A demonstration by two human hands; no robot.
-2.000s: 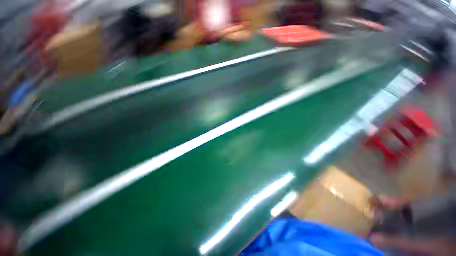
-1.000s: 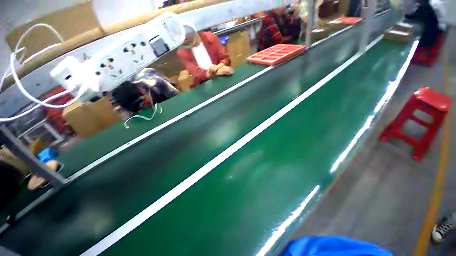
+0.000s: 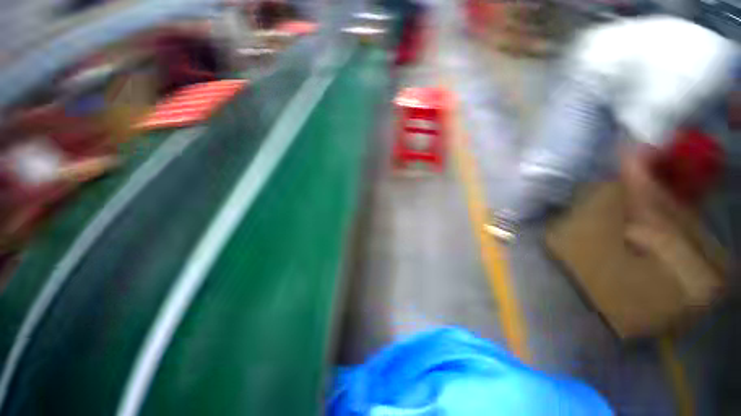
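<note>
Neither of my hands shows in the head view. A bright blue sleeve or smock fills the bottom middle, blurred. The green line table with white strips lies nearest in front and to the left, running away from me. No part on it near me can be made out in the blur. A red plastic tray lies on the far side of the table.
A red stool stands in the aisle right of the table, beside a yellow floor line. At the right a bent-over person in a white top has an arm at a brown carton. A person in red is at the far left.
The view has swung right towards the aisle. The power strip has left the picture, the stool and tray appear farther left, and the person with the carton has come into view.
</note>
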